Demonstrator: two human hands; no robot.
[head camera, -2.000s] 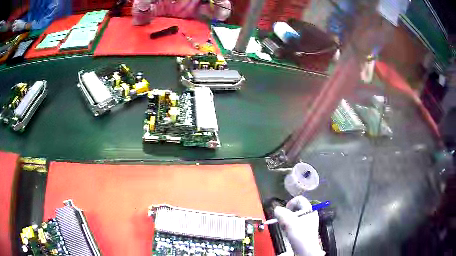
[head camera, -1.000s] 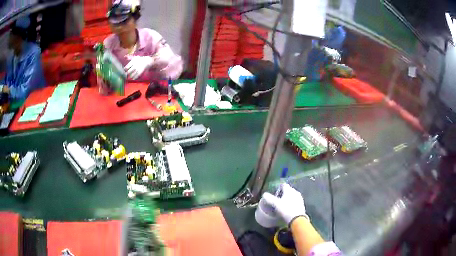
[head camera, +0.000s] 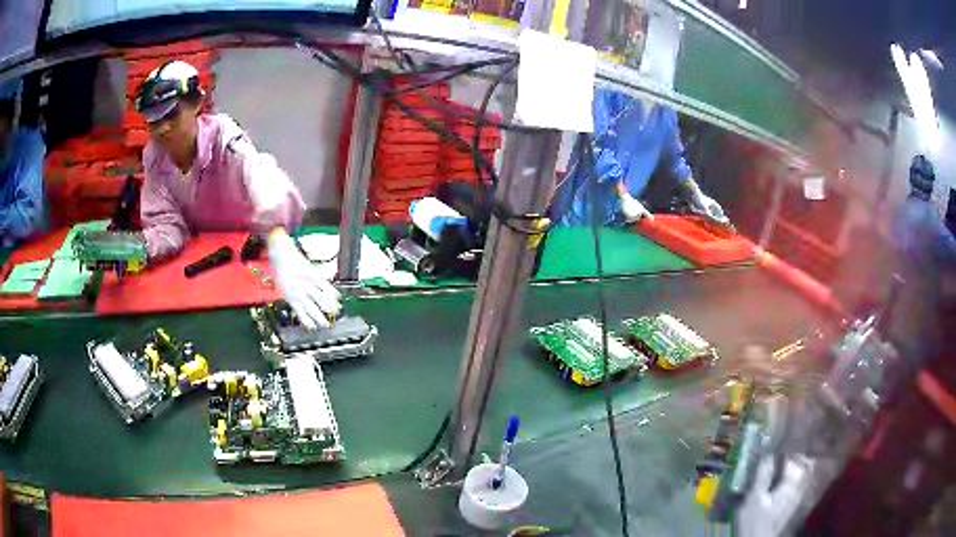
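A circuit board assembly (head camera: 729, 446) with yellow parts is at the lower right, steeply tilted and strongly blurred. A blurred white shape against its lower right side looks like my gloved right hand (head camera: 778, 491), holding the board; the fingers are not distinct. My left hand is not in view. The blue-ended marker pen (head camera: 508, 446) stands in the round white pen pot (head camera: 493, 496) at the bottom centre. The orange-red mat (head camera: 225, 516) shows only in part at the bottom edge.
The green conveyor (head camera: 419, 362) carries several boards, including a large one (head camera: 278, 411) and two (head camera: 587, 349) beyond the metal post (head camera: 503, 262). A cable hangs beside the post. Opposite, a person in pink (head camera: 204, 178) reaches a gloved hand (head camera: 304, 288) onto a board. Another person in blue (head camera: 639, 157) handles a red tray.
The view has turned right and up. The marker, earlier in my right hand, now stands released in the pot. The blurred board has moved from above the mat to the far right. The person opposite has reached out.
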